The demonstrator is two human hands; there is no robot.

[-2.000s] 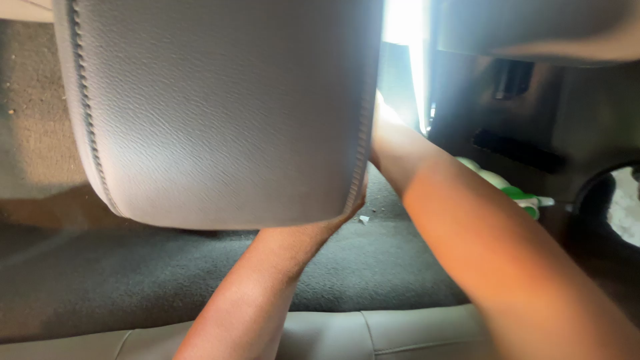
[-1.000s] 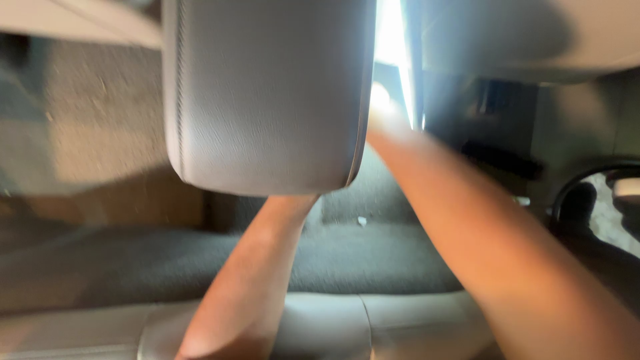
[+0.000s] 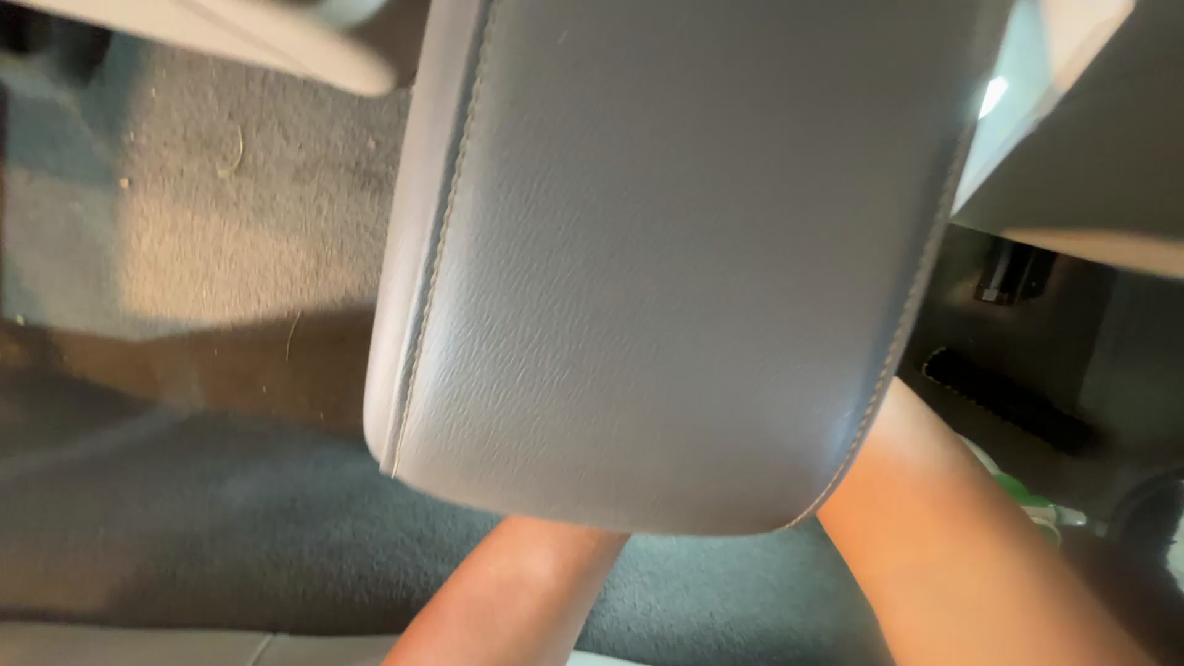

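Observation:
A grey leather-covered armrest lid with stitched seams (image 3: pixel 666 277) fills the middle of the head view. My left forearm reaches up beneath its near edge, and my right forearm goes behind its right side. Both hands are hidden by the padded lid, so whatever they hold or touch does not show.
Carpeted car floor (image 3: pixel 250 185) with bits of debris lies at left. Dark carpet (image 3: pixel 277 536) runs below the armrest, bordered by a light seat edge (image 3: pixel 139 643). At right, beyond my right forearm, are a green and white object (image 3: pixel 1017 490) and a black slotted part (image 3: pixel 1008 398).
The right hand, partly visible as a bright blur beside the armrest a second ago, is now hidden behind it. The view has shifted, and the armrest covers more of it.

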